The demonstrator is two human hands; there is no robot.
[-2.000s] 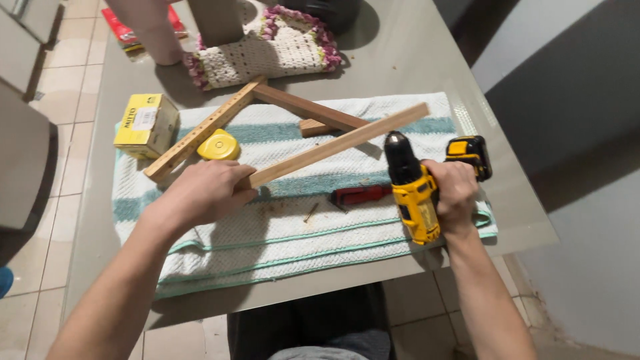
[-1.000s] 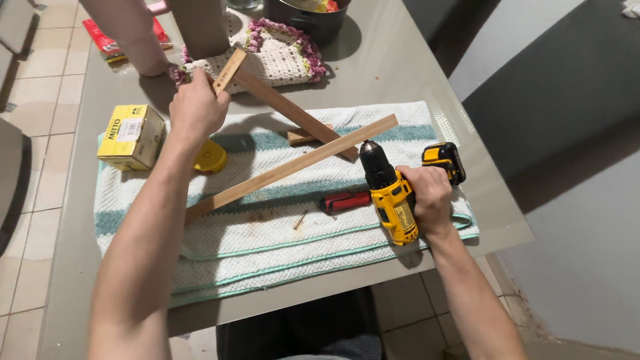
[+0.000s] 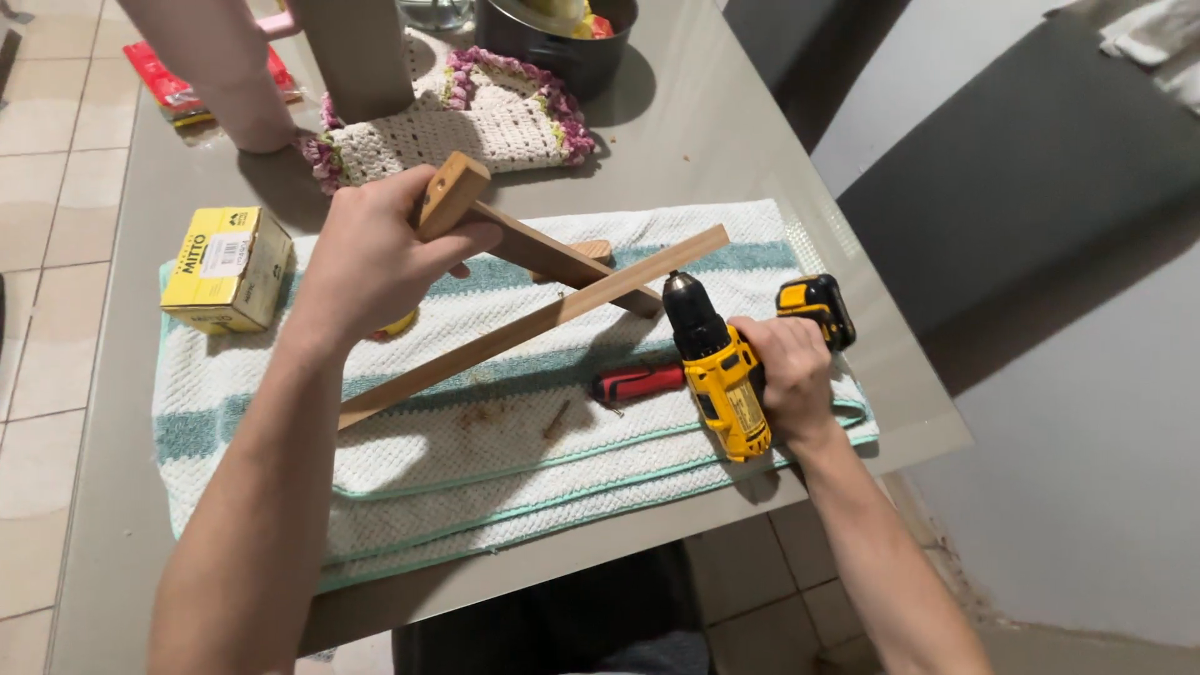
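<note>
My left hand (image 3: 384,248) grips the near end of a joined wooden piece, whose lighter strip (image 3: 452,195) has holes and whose darker strip (image 3: 562,261) slopes down to the right. A loose wooden strip (image 3: 553,314) lies diagonally on the striped towel (image 3: 450,516), crossing the darker strip's lower end. My right hand (image 3: 792,375) holds a yellow and black cordless drill (image 3: 727,384) by its handle, chuck pointing away from me. Beside the drill lies a red and black tool handle (image 3: 639,382). A small wooden block (image 3: 586,253) sits behind the strips. A yellow round object (image 3: 398,325) is mostly hidden by my left hand.
A yellow box (image 3: 225,267) stands on the towel's left corner. Along the back of the table (image 3: 694,178) are a crocheted cloth (image 3: 459,141), a pink tumbler (image 3: 220,75), a dark cylindrical container (image 3: 354,56), a dark pot (image 3: 562,56) and a red packet (image 3: 155,75).
My left hand has let go of the loose strip, moved away from me and taken hold of the joined wooden piece, now lifted and turned. The drill remains in my right hand.
</note>
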